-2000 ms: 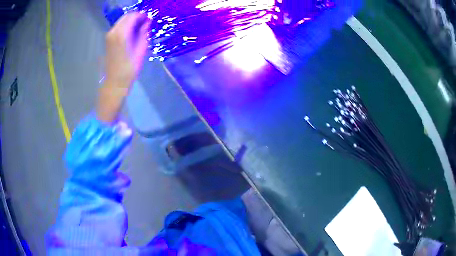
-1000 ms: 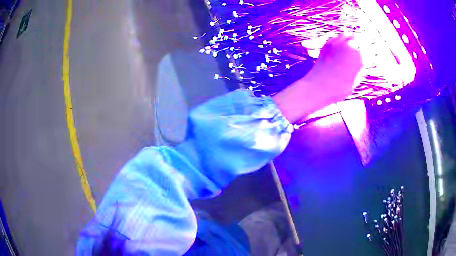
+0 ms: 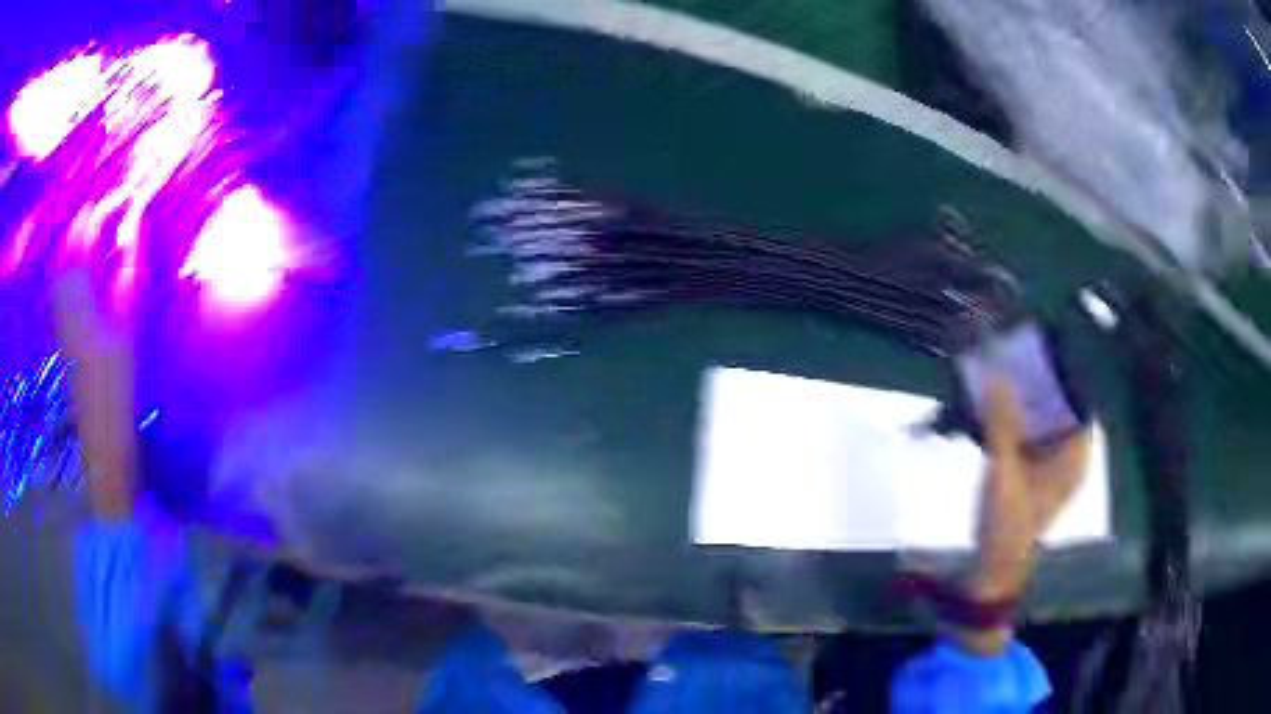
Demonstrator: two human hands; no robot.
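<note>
My right hand point(image 3: 1029, 467) is at the right, shut on the glue bottle point(image 3: 1022, 377), a black bottle with a pale label. Its dark nozzle points left over the white sheet point(image 3: 822, 460). A dark red band is on my right wrist. My left hand point(image 3: 101, 335) is at the far left in the violet glare; it is blurred and its fingers cannot be made out. A bundle of black cables point(image 3: 767, 265) lies behind the white sheet, pale tips to the left.
The UV glare point(image 3: 244, 258) covers the left of the green mat point(image 3: 613, 446), with blurred cables under it. A hanging cable bundle point(image 3: 1160, 474) crosses the right table edge. A small white cap point(image 3: 1100, 308) lies upper right. Clear plastic point(image 3: 1073, 112) is at the top right.
The view has swung right, away from the lamp. My left hand now shows at the far left edge. My right hand with the bottle, the white sheet and the whole cable bundle have come into view.
</note>
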